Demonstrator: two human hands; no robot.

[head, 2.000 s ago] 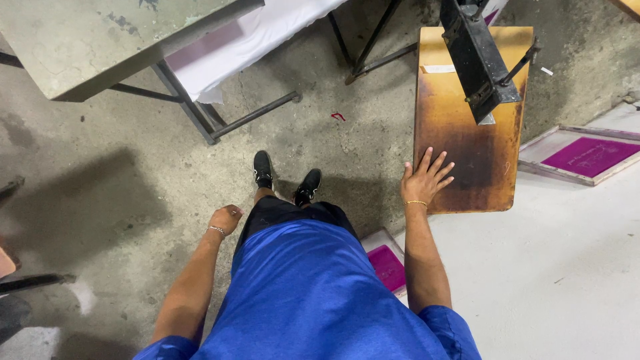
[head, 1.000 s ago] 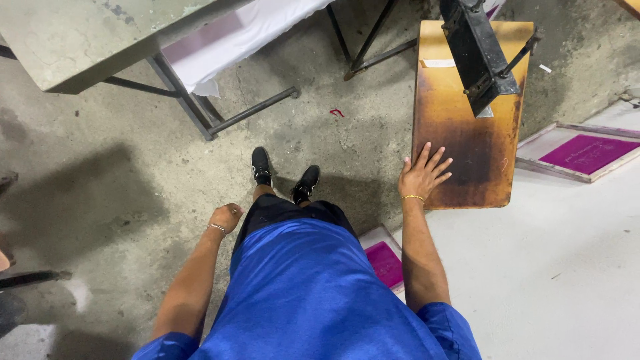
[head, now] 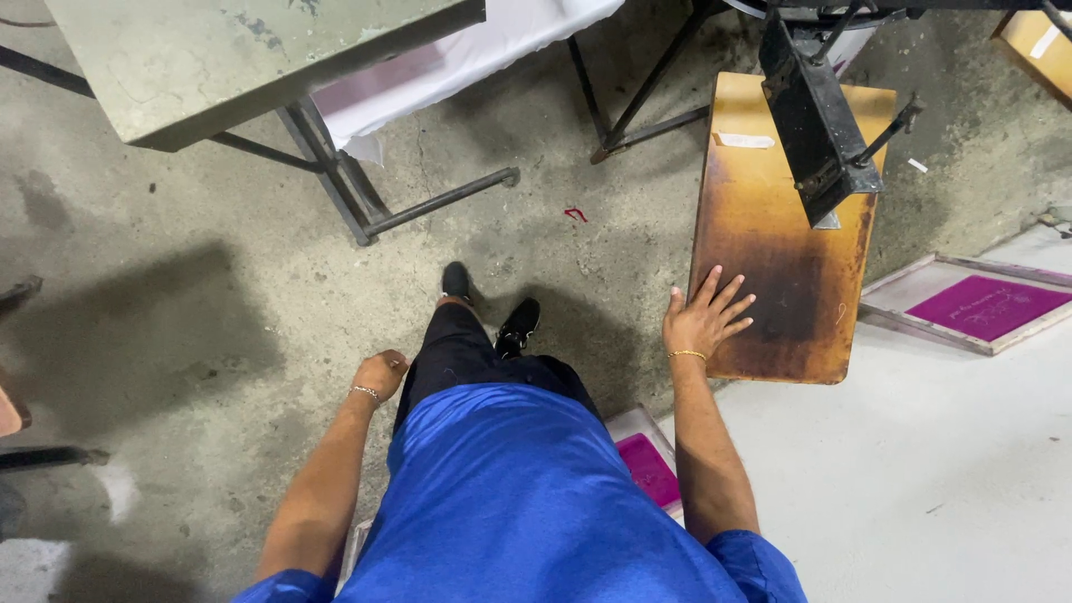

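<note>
My right hand (head: 708, 316) lies palm down, fingers spread, on the darkened near end of a wooden board (head: 783, 251) with rounded corners, touching its left edge. It wears a thin yellow bracelet. Over the far part of the board reaches a black metal bracket (head: 816, 126) with rods. A strip of white tape (head: 745, 141) is stuck to the board. My left hand (head: 381, 374) hangs beside my thigh with its fingers curled; whether it holds anything is not visible. A chain bracelet is around that wrist.
A grey-topped table (head: 251, 67) with black metal legs stands at upper left, white cloth (head: 469, 63) beside it. Framed screens with magenta areas lean at right (head: 988, 306) and low beside my body (head: 649, 469). Another wooden board (head: 1038, 50) shows at upper right. A red scrap (head: 575, 214) lies on the concrete floor.
My left foot has moved back toward my body a little, or the leg has shifted; my right hand stays on the board.
</note>
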